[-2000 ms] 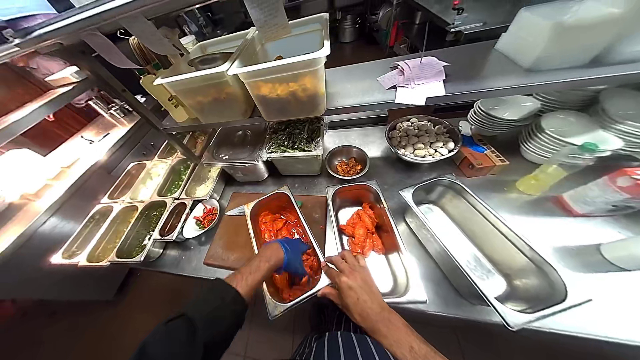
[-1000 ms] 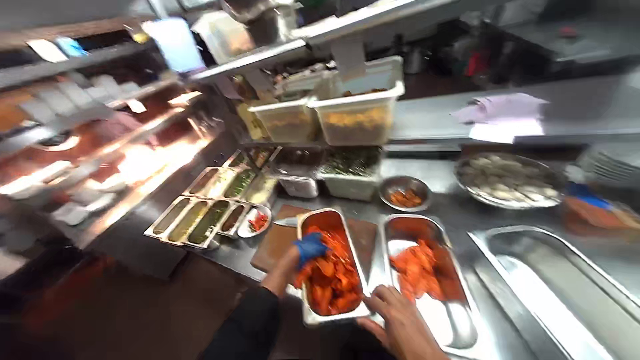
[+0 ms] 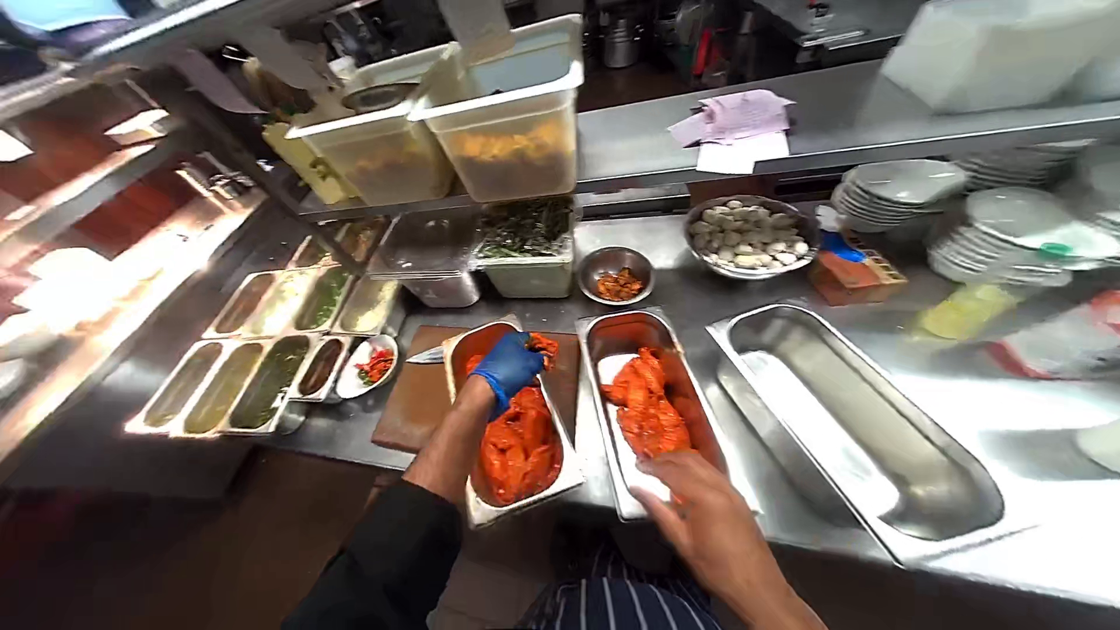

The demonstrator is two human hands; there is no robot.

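My left hand (image 3: 509,366), in a blue glove, grips a piece of red marinated meat (image 3: 543,348) over the far end of a steel pan (image 3: 569,468) full of the same red pieces. My right hand (image 3: 696,507), ungloved, is over the near end of a second steel pan (image 3: 606,464), its fingers apart and nothing seen in them. Several red pieces (image 3: 649,407) lie in that second pan. A brown cutting board (image 3: 407,407) lies under the first pan, with a knife blade (image 3: 426,356) showing at its left.
An empty long steel pan (image 3: 822,420) stands at the right. Behind are a small steel bowl (image 3: 616,255) of cooked pieces, a bowl of shellfish (image 3: 751,236) and stacked plates (image 3: 906,188). Sauce pans (image 3: 241,385) and a white dish (image 3: 366,367) stand left. Plastic tubs (image 3: 503,109) sit on the shelf.
My left hand has risen from among the red pieces with one in its fingers. My right hand has left the first pan's rim and moved right to the second pan.
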